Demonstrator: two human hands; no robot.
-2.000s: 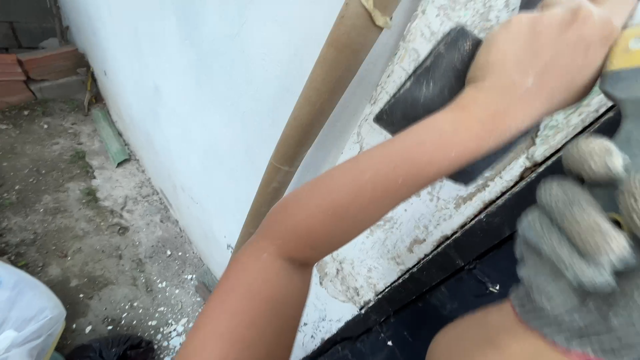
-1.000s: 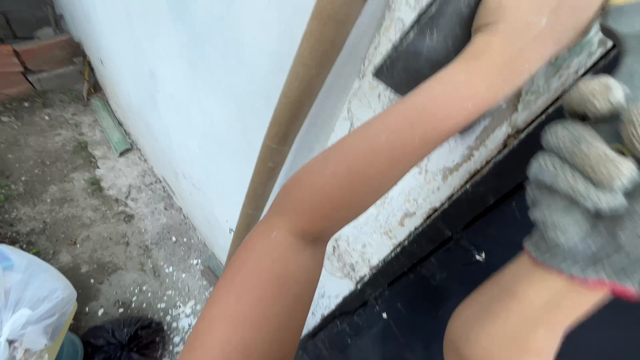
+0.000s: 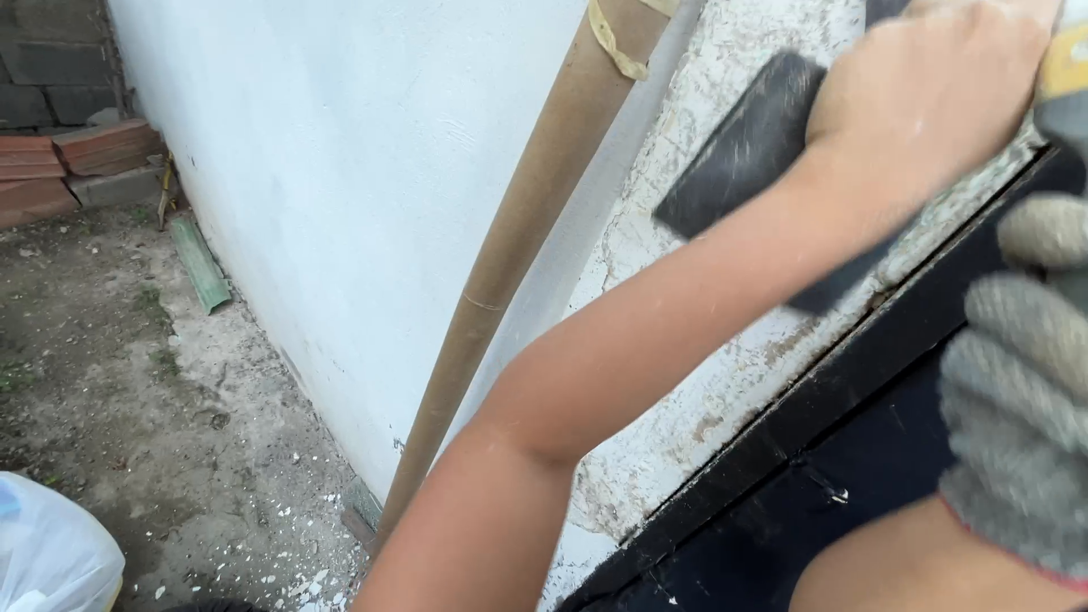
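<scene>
My bare left hand [image 3: 926, 93] is at the top right, over a flat dark board or plate [image 3: 739, 144] that lies against the rough, flaking white wall strip [image 3: 663, 442]. Its fingers are mostly hidden, so its hold on the board cannot be made out. At the right edge my right hand [image 3: 1020, 374], in a grey knit glove, has its fingers curled round the grey body of a tool with a yellow part [image 3: 1062, 76]. Most of that tool lies outside the view.
A long cardboard tube [image 3: 527, 204] with peeling tape leans along the white wall [image 3: 340, 170]. A black metal frame [image 3: 765, 459] borders the flaking strip. Red bricks [image 3: 102, 153], a green piece [image 3: 200, 263], paint chips and a white plastic bag [image 3: 51, 544] are on the ground at left.
Both hands keep much the same places, the left over the dark board and the gloved right on the tool. The view has shifted slightly.
</scene>
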